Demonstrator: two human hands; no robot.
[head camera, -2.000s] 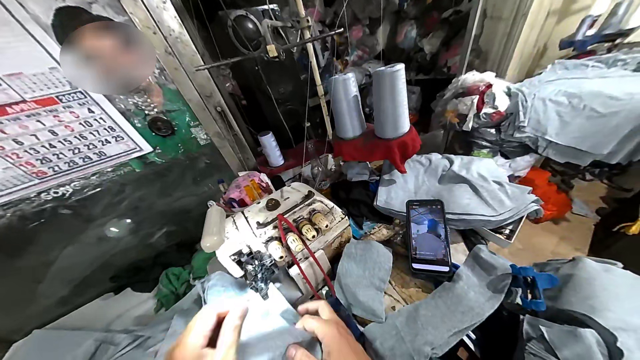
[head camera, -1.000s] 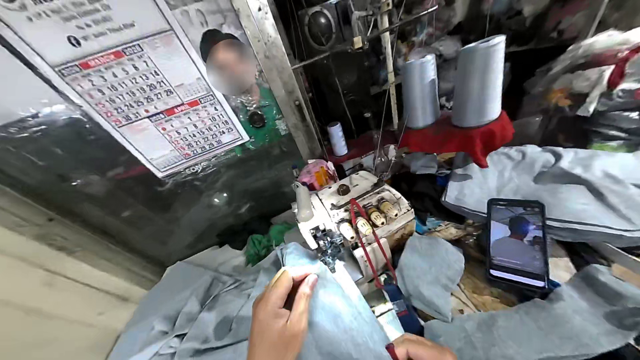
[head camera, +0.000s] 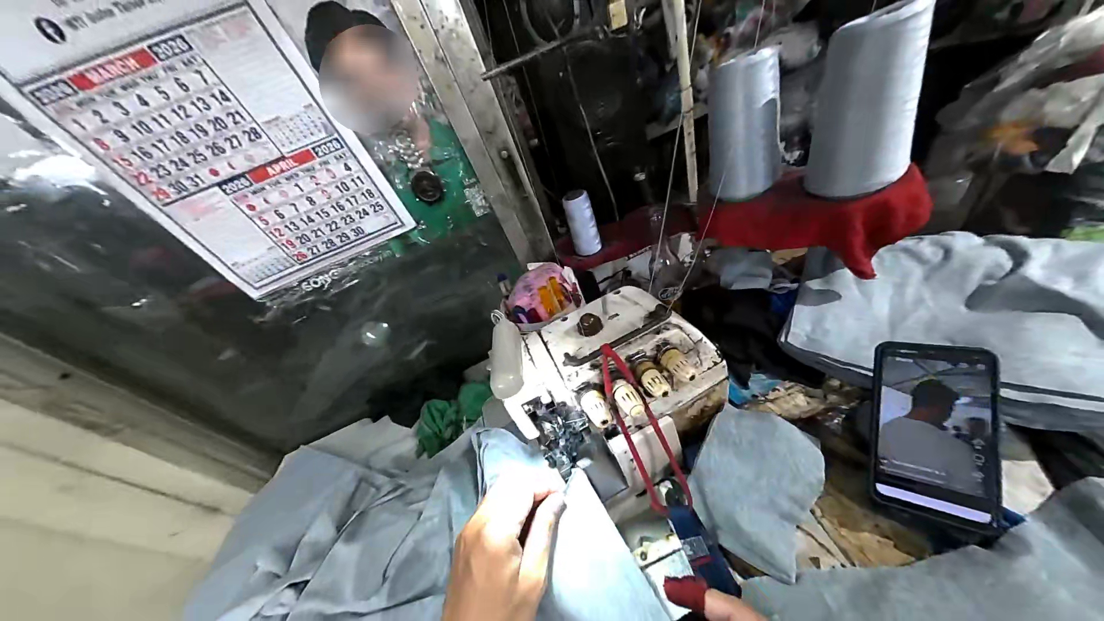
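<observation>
A white overlock sewing machine (head camera: 638, 371) with cream tension dials stands at the centre. Light grey-blue fabric (head camera: 586, 552) lies under its presser foot and spreads to the left. My left hand (head camera: 509, 535) pinches the fabric edge between thumb and fingers, just in front of the needle area. At the bottom edge, mostly out of view, my right hand (head camera: 729, 606) is beside a dark red cloth piece (head camera: 686, 592) near its fingertip; whether it grips this cannot be told. A red cord (head camera: 634, 431) loops over the front of the machine.
Grey thread cones (head camera: 867, 103) stand on red cloth behind the machine. A lit smartphone (head camera: 936, 435) leans at the right among cut fabric pieces (head camera: 759, 483). Stacked grey fabric (head camera: 949, 319) lies behind it. A wall calendar (head camera: 216, 147) hangs at the left; green cloth (head camera: 453, 418) sits beside the machine.
My right hand has moved away from the fabric at the machine to the lower right. My left hand still pinches the fabric, now closer to the presser foot. The view has swung left.
</observation>
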